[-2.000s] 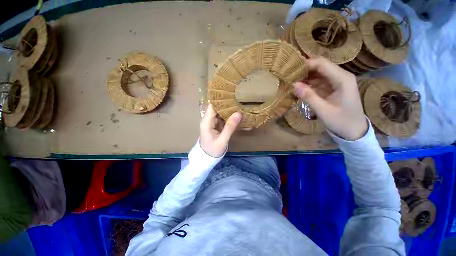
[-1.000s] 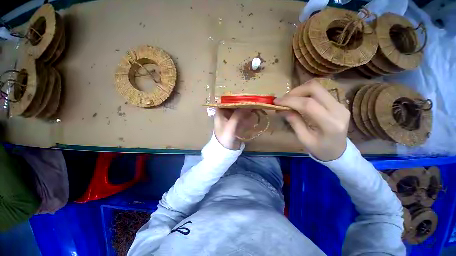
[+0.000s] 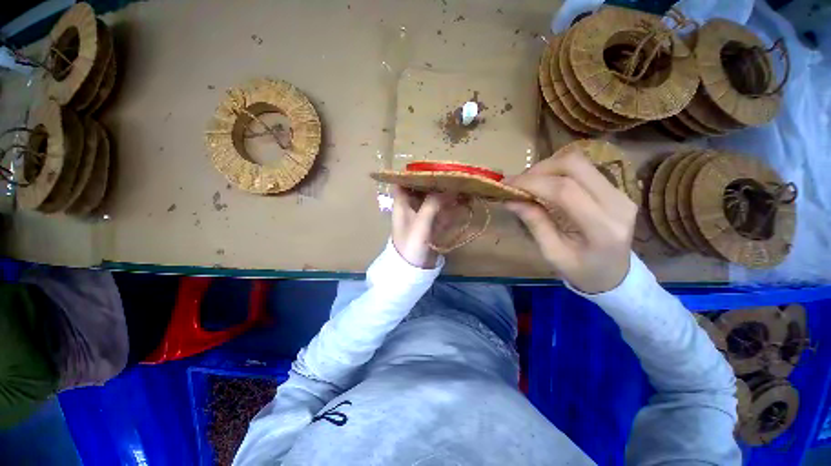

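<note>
A wrapped tan ring (image 3: 446, 182) is held nearly edge-on over the front of the cardboard pad (image 3: 424, 118), with a red band (image 3: 454, 169) along its far side. My left hand (image 3: 421, 223) holds it from below at its left part; some fingertips are hidden behind the ring. My right hand (image 3: 579, 218) pinches its right end between thumb and fingers. A thin cord loop (image 3: 476, 232) hangs below the ring between my hands. A white spot (image 3: 469, 113) ringed by brown specks lies on the pad.
A single ring (image 3: 219, 136) lies left of the pad. Ring stacks stand at the far left (image 3: 55, 164) and at the right (image 3: 720, 205), partly on white plastic. Blue crates (image 3: 583, 364), a red stool (image 3: 187, 319) and a person's green sleeve (image 3: 27, 355) are below the table edge.
The ring was first held with its face and hole showing; it has turned edge-on, showing the red band and cord loop. Since one second ago it has tilted slightly, its right end lower.
</note>
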